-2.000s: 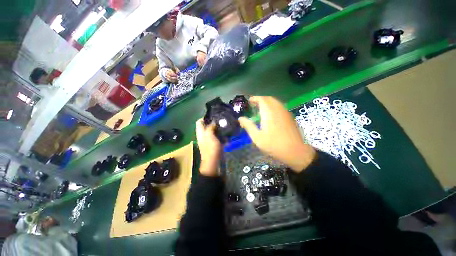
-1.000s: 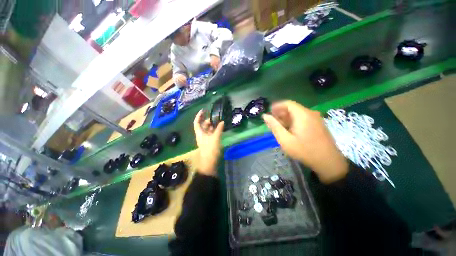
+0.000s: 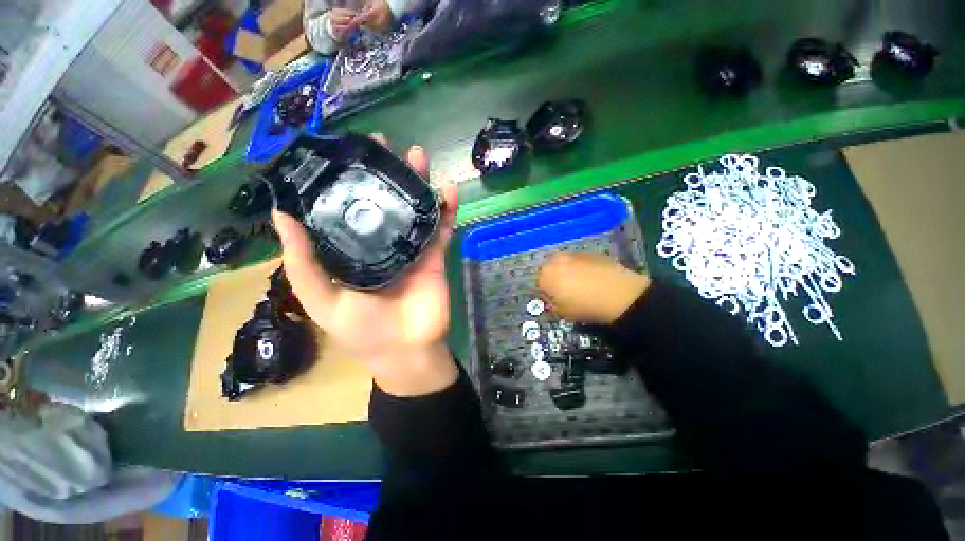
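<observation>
A black housing (image 3: 365, 217) lies in my left hand (image 3: 397, 317), its hollow inner side facing up with a pale round centre. My left fingers are around its edges. My right hand (image 3: 593, 287) is over the grey parts tray (image 3: 497, 277), at the small parts; its fingertips are blurred and hidden, so I cannot tell whether it holds anything. Small white discs (image 3: 542, 370) and small black inserts (image 3: 568, 393) lie loose in the tray. A blue strip (image 3: 550, 226) is at the tray's far end.
White ring-ended levers (image 3: 746, 243) are piled right of the tray. A cardboard sheet (image 3: 212, 396) at left holds black housings (image 3: 267, 347). Black units (image 3: 499, 146) stand on the green conveyor (image 3: 635, 127). Another cardboard sheet (image 3: 915, 222) is at far right. A person's hands (image 3: 344, 21) are across the belt.
My left hand has turned the housing so its hollow side shows, and it is nearer the camera. My right hand has moved from the belt side down over the tray. The view has tilted downward.
</observation>
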